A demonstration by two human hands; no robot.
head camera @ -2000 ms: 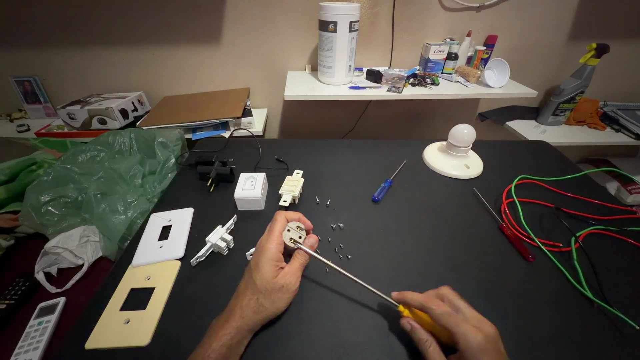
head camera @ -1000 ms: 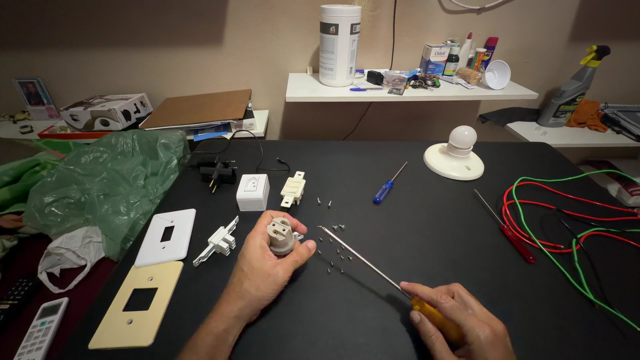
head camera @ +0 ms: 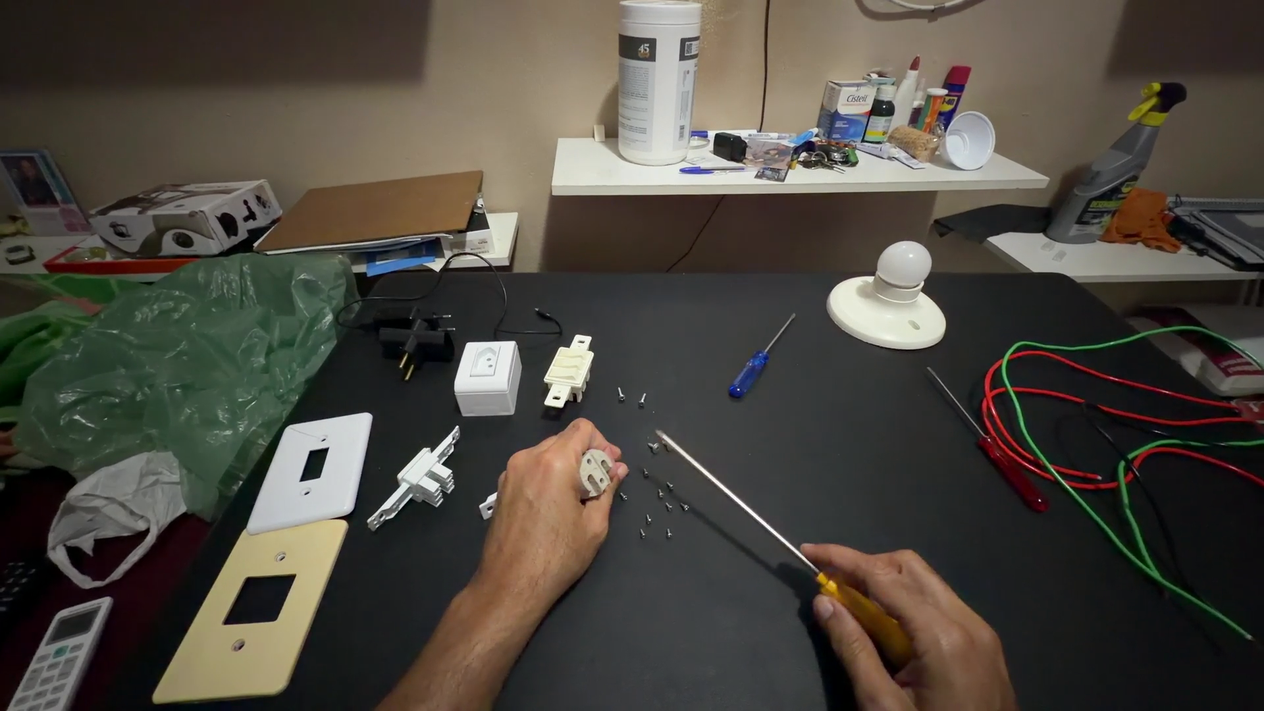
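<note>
My left hand (head camera: 553, 504) grips a small pale ceramic lamp socket (head camera: 595, 474), whose slotted end faces right; the fingers hide the rest. In my right hand (head camera: 908, 622) is a long screwdriver with a yellow handle (head camera: 867, 617); its tip is apart from the socket, above loose screws (head camera: 670, 487) on the black tabletop. Behind my left hand lie a cream switch module (head camera: 569, 372) and a white outlet box (head camera: 488, 379). A white switch module (head camera: 420, 479) lies to its left. Part of a white piece (head camera: 488, 506) shows beside the left hand.
White (head camera: 341, 464) and yellowish (head camera: 306, 602) wall plates lie at the left. A blue screwdriver (head camera: 750, 375), a red-handled screwdriver (head camera: 1009, 474), a bulb on a round base (head camera: 886, 321) and red and green wires (head camera: 1027, 425) lie behind and right. A green plastic bag (head camera: 188, 365) borders the left edge.
Two seconds ago the screwdriver tip was at the socket; now it is apart from it. My left hand has turned the socket so that its slotted end faces right.
</note>
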